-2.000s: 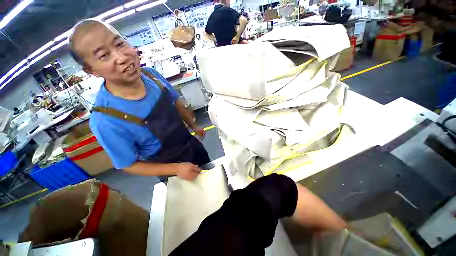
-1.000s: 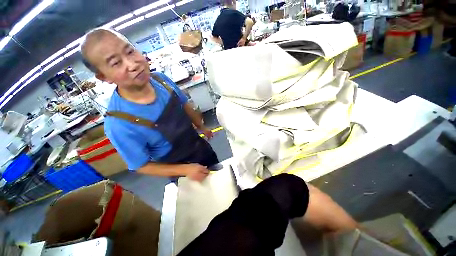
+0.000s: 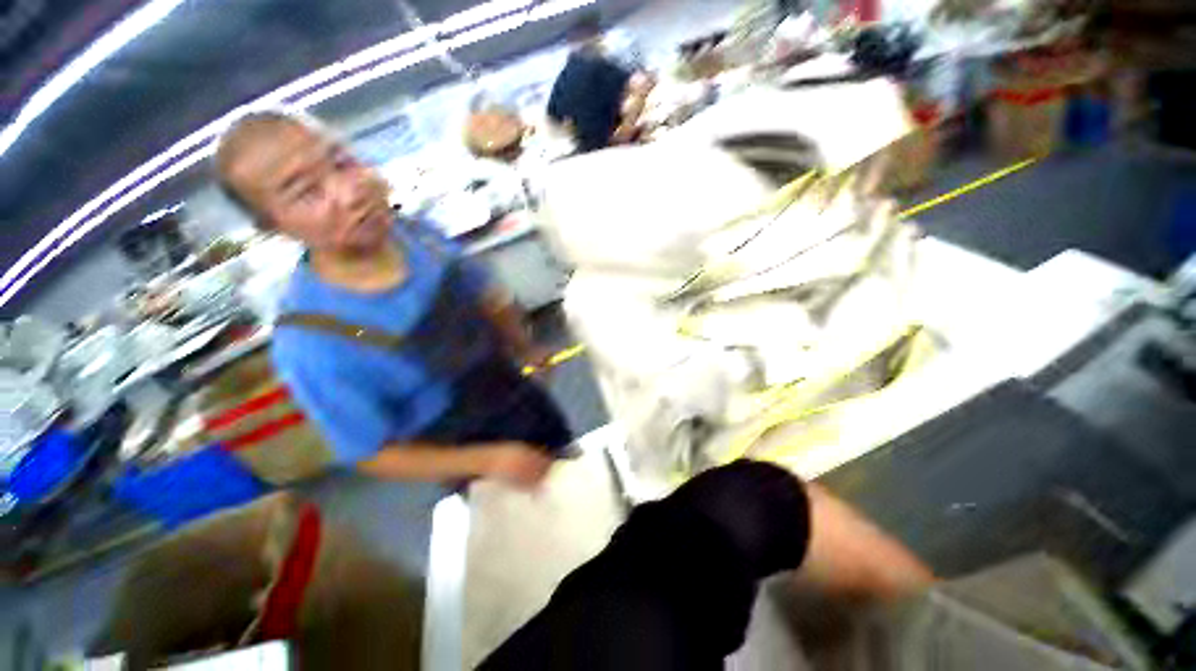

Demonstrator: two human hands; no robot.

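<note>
A black-sleeved arm, seemingly my left, reaches from the bottom centre to the lower right. Its bare forearm [image 3: 859,544] ends at a beige-grey fabric piece [image 3: 1003,616] with a yellow edge. My left hand is blurred and hidden at that fabric, so its grip does not show. My right hand is out of the picture. A tall, crumpled pile of beige bags [image 3: 735,275] with yellow edges stands on the white table [image 3: 971,295]. Another flat beige piece [image 3: 544,537] lies at the table's near left part.
A person in a blue shirt and dark apron [image 3: 446,354] stands left of the pile, one hand on the flat beige piece. A brown carton with red tape [image 3: 197,577] is at lower left. A dark grey surface [image 3: 971,459] lies at right. Another person [image 3: 586,98] is farther back.
The view has shifted a little and is now blurred. The standing person's head has turned and tilted upward. My arm stays bent over the fabric at lower right.
</note>
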